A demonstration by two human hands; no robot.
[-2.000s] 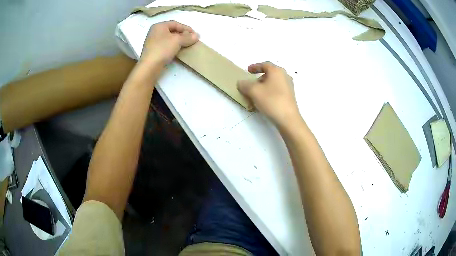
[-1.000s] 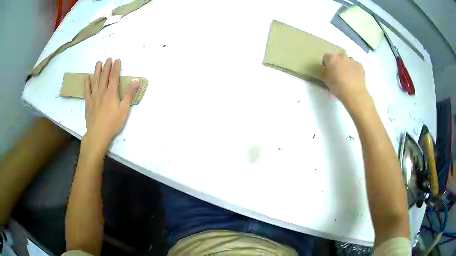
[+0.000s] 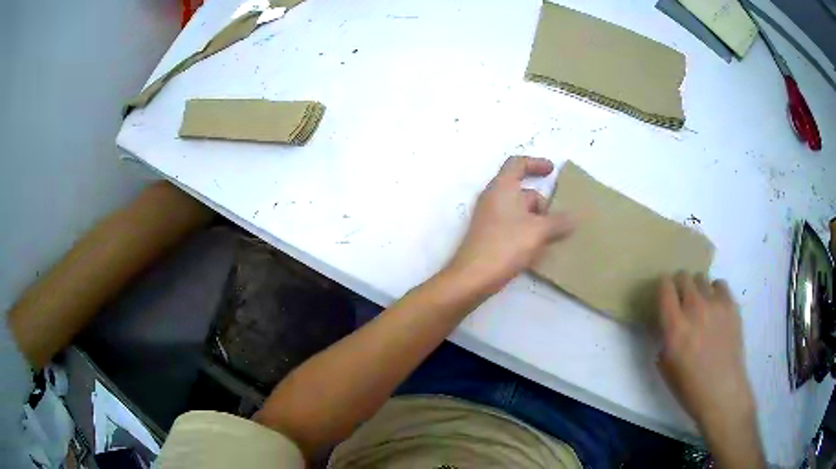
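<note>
A single khaki panel (image 3: 619, 240) lies aslant near the table's front edge. My left hand (image 3: 507, 224) is at its left end, fingers spread and thumb blurred over the cloth; whether it grips is unclear. My right hand (image 3: 701, 334) has its fingertips on the near right corner, which they partly hide, and appears to hold it. A stack of khaki panels (image 3: 607, 62) lies behind, at the far side. A stack of narrow folded strips (image 3: 246, 120) lies at the left, untouched.
The silver iron (image 3: 808, 307) stands at the right edge, partly cut off. Red-handled scissors (image 3: 801, 114) and a pale card (image 3: 726, 26) are at the far right. Long khaki offcuts (image 3: 197, 57) lie far left. A brown roll (image 3: 110, 266) is beside the table.
My left hand has left the folded strips and moved right to the panel. My right hand has come from the panel stack towards me, and one panel now lies apart from the stack.
</note>
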